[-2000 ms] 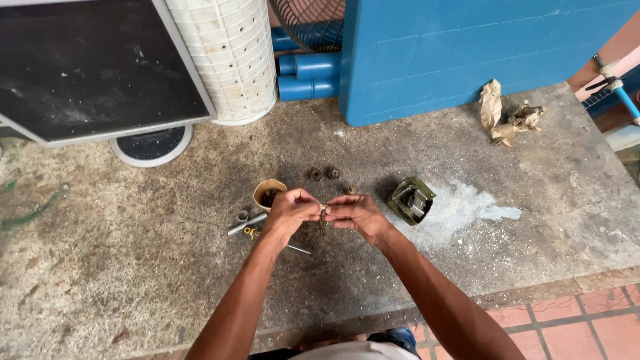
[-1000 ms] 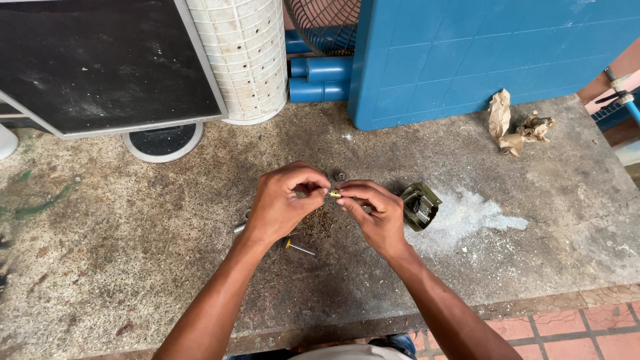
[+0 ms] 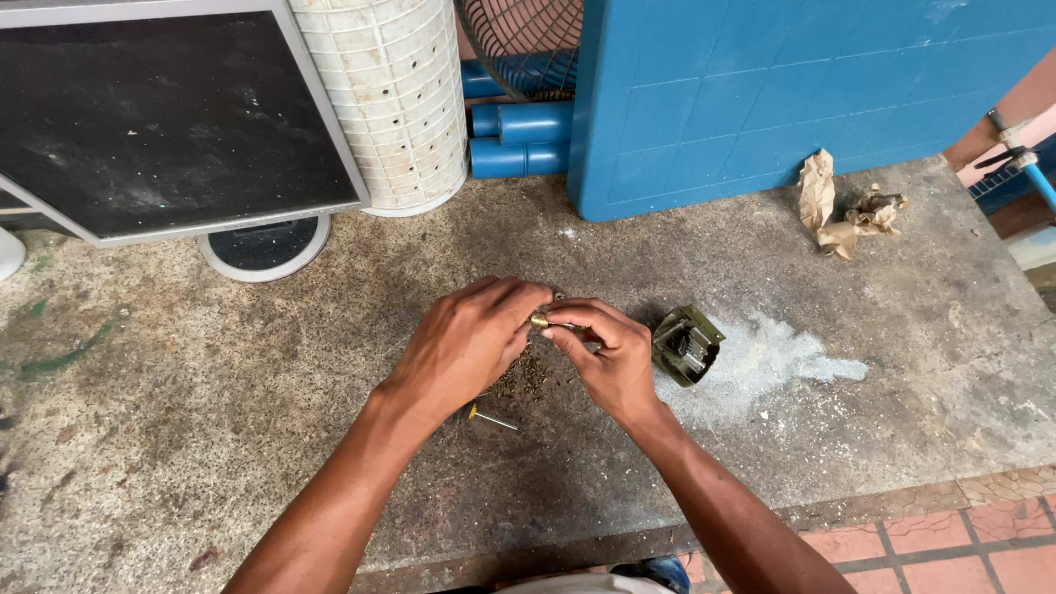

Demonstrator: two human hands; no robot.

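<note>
Between the fingertips of my left hand and my right hand is a small brass-coloured cylindrical part; both hands touch it. Below them, a scatter of tiny brass-coloured pieces lies on the concrete worktop. A thin metal rod with a yellow end rests just under my left hand. Right of my right hand sits an open dark green container with metal pieces inside. Part of another small round piece shows behind my fingertips. My left hand hides whatever lies beneath it.
A monitor on a round stand is at the back left, beside a white ribbed cylinder. Blue pipes, a wire fan guard and a large blue panel stand behind. Crumpled brown paper and pale powder lie right.
Both hands remain together at the small part. My left hand has turned so that more of its back shows. The cup and tube seen beside it two seconds ago are now out of sight.
</note>
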